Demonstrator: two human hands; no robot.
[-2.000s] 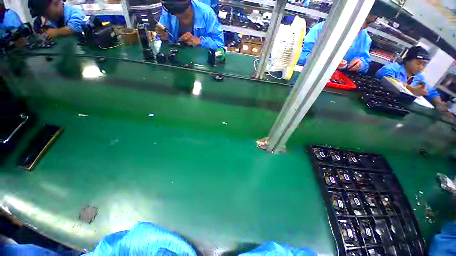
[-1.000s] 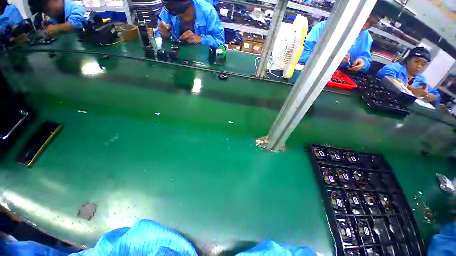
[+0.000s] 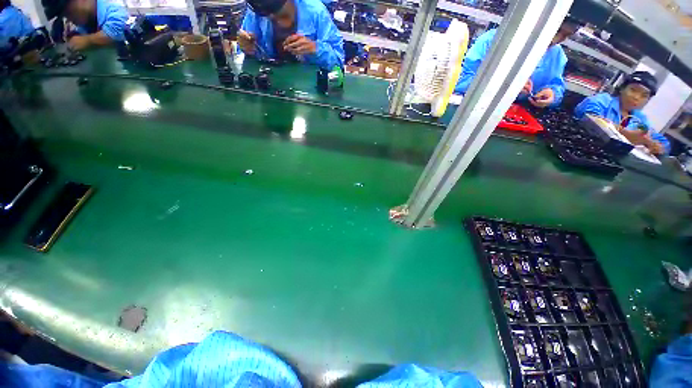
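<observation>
A large black blister tray (image 3: 565, 295) lies on the green bench (image 3: 303, 258) at the right. Several small dark units with pale centres sit in its pockets, mostly to the left side. A dark phone (image 3: 61, 217) with a yellowish edge lies at the left. Blue sleeves (image 3: 220, 364) show at the bottom edge. Neither of my hands is visible; both are hidden or out of the picture.
A metal post (image 3: 485, 114) stands mid-bench. Across the bench are people in blue smocks, a white-yellow fan (image 3: 441, 68), a red bin (image 3: 520, 120) and a black tray (image 3: 580, 144). Tiny shiny bits and a crinkled clear bag (image 3: 676, 276) lie at the right. A blue sleeve shows at lower right.
My view has shifted very slightly. Across the bench, the people's hands and heads have moved a little. The near tray and phone have not moved on the bench.
</observation>
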